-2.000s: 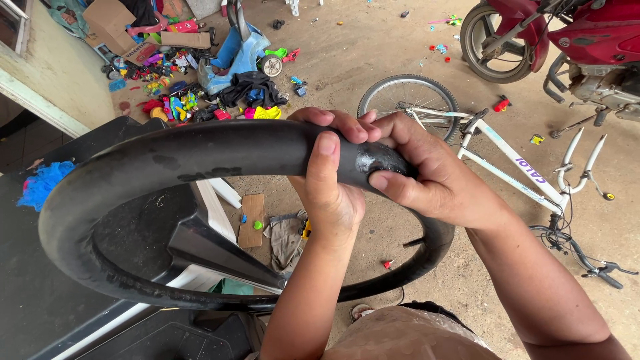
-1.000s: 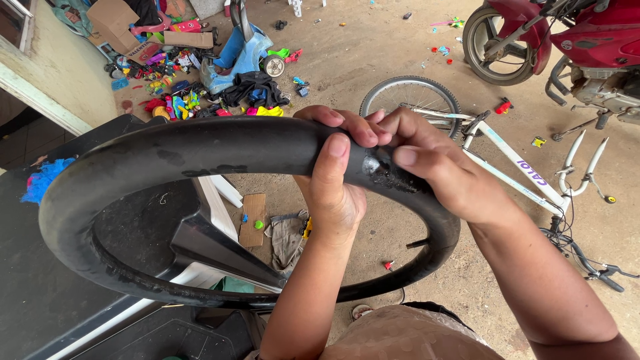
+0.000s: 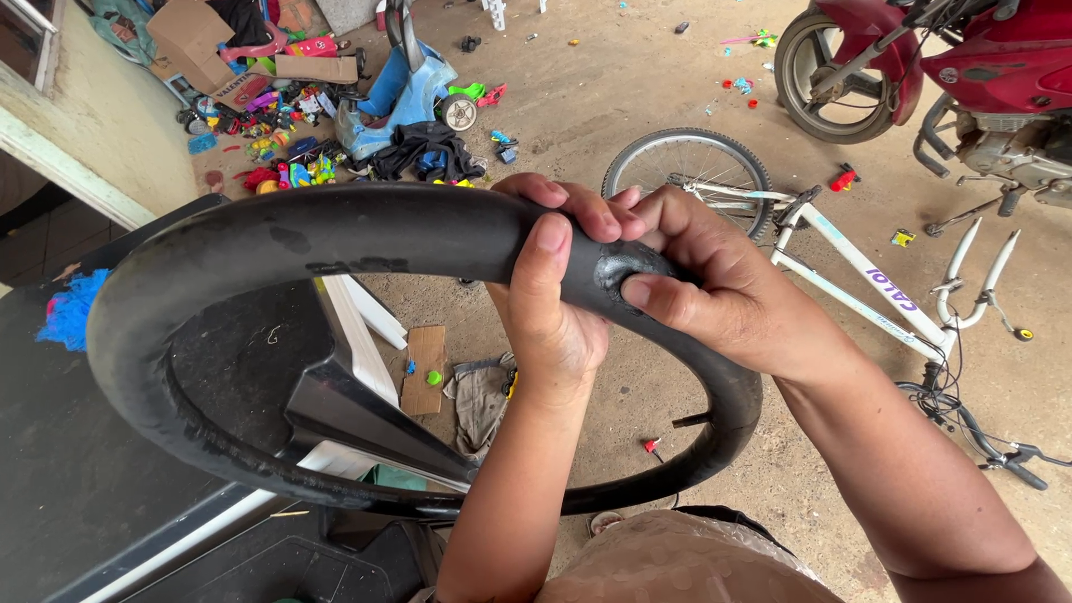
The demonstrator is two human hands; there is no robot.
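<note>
An inflated black rubber inner tube (image 3: 377, 226) forms a large ring in front of me, its left part over a black surface. My left hand (image 3: 557, 293) grips its upper right stretch, thumb on the near side and fingers over the top. Just to the right, my right hand (image 3: 720, 285) holds the same stretch, its thumb pressed at the edge of a shiny grey patch-like spot (image 3: 615, 272). The thumb hides part of this spot. A valve stem (image 3: 692, 420) points inward from the tube's lower right.
A white Caloi bicycle frame (image 3: 863, 272) with one wheel lies on the concrete floor at right. Beyond it stands a red motorcycle (image 3: 1005, 71). Toys (image 3: 289, 159), a cardboard box (image 3: 188, 42) and a blue ride-on toy (image 3: 394, 100) crowd the upper left. Blue netting-like material (image 3: 74, 310) rests on the black surface (image 3: 50, 419).
My right thumb has shifted on the tube, now pressing at the shiny spot, which showed more fully a second ago. Both hands keep hold of the tube.
</note>
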